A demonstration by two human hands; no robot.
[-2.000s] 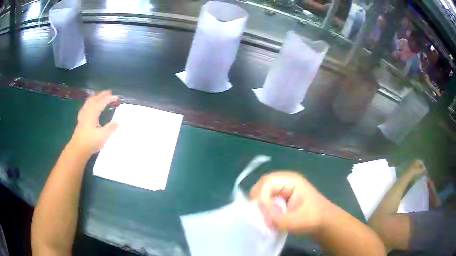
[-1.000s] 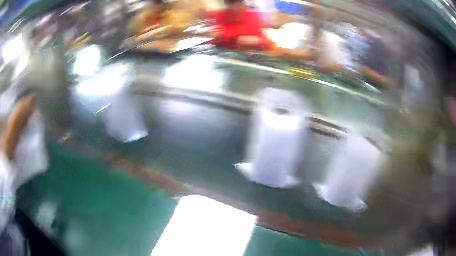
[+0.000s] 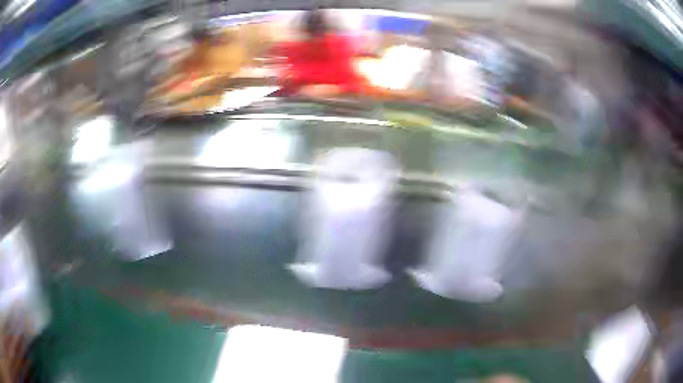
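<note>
The picture is blurred. A flat white stack of empty bags [image 3: 281, 357] lies on the green bench, cut off by the bottom edge. A filled white bag [image 3: 348, 232] stands upright on the dark belt beyond it, and another filled bag [image 3: 472, 247] stands to its right. A third white bag [image 3: 135, 213] stands further left. My left hand is not in view. A small skin-coloured patch at the bottom edge, right of the stack, looks like the top of my right hand [image 3: 503, 378]; its fingers and anything in them are hidden.
The green bench [image 3: 142, 344] has a reddish-brown strip [image 3: 419, 336] along the belt [image 3: 247, 262]. A person in red [image 3: 318, 63] and others sit across the line. White sheets [image 3: 620, 345] lie at right. A white thing [image 3: 19, 284] and a blurred hand-like shape are at far left.
The view has tilted up and swung, so the stack now sits at the bottom edge. Both my hands and the bag in my right hand, seen two seconds ago, have dropped from clear view.
</note>
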